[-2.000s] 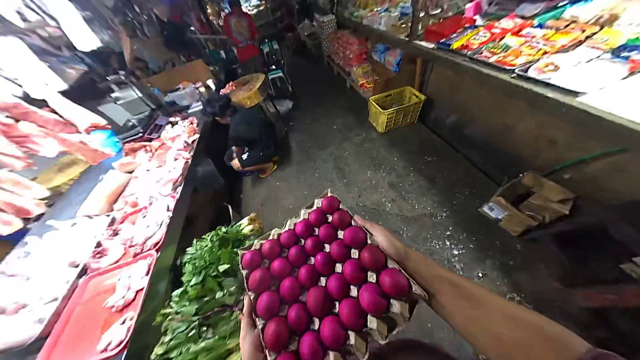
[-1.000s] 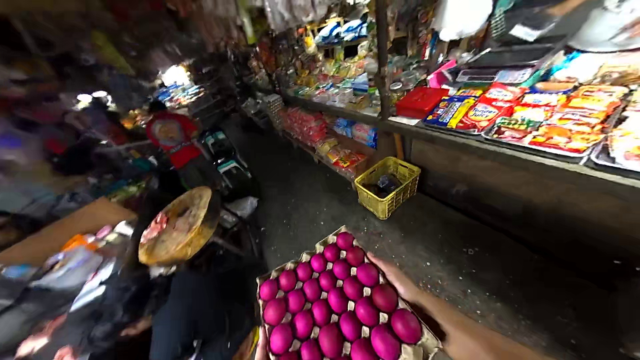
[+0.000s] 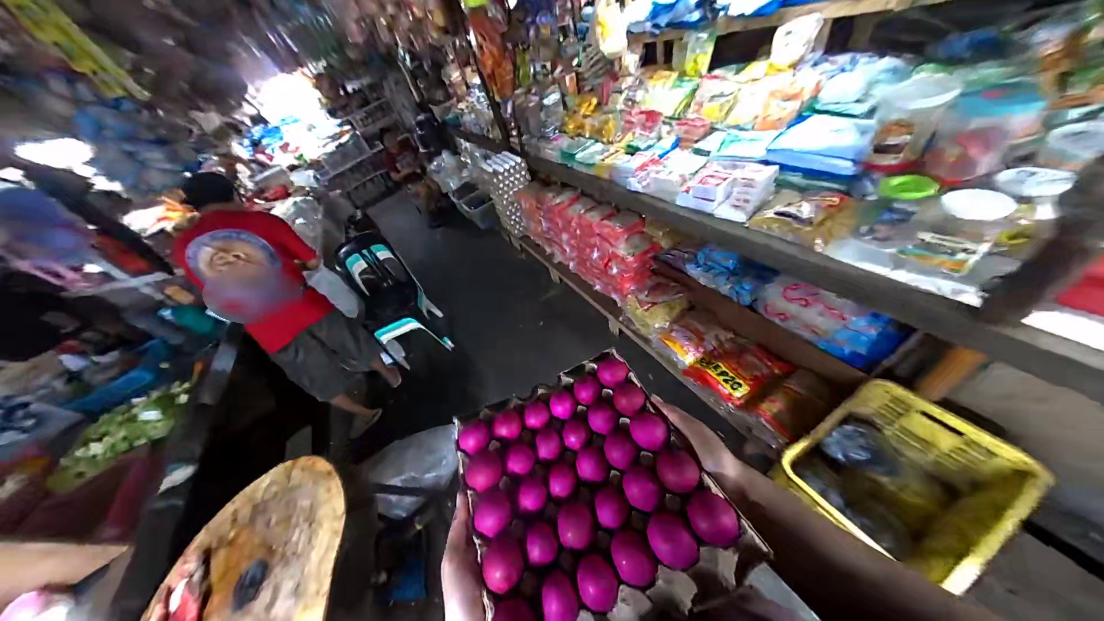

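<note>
A grey cardboard egg tray (image 3: 673,586) filled with magenta-dyed eggs (image 3: 575,524) is held low in front of me, near the bottom middle of the head view. My left hand (image 3: 460,561) grips its left side, with the fingers mostly hidden. On the far right side, my right hand (image 3: 703,440) holds the tray's edge, its fingertips out of sight beneath or behind it. A few cups at the near right corner hold no egg.
A yellow plastic crate (image 3: 914,474) stands at the right, below a wooden shelf (image 3: 776,233) of packaged goods. A round wooden chopping block (image 3: 276,543) is at lower left. Ahead are a person in a red shirt (image 3: 254,276) and a dark plastic chair (image 3: 388,293) beside the aisle.
The view has moved forward along the aisle and turned. The crate and the person in red now appear nearer. Both hands still hold the egg tray.
</note>
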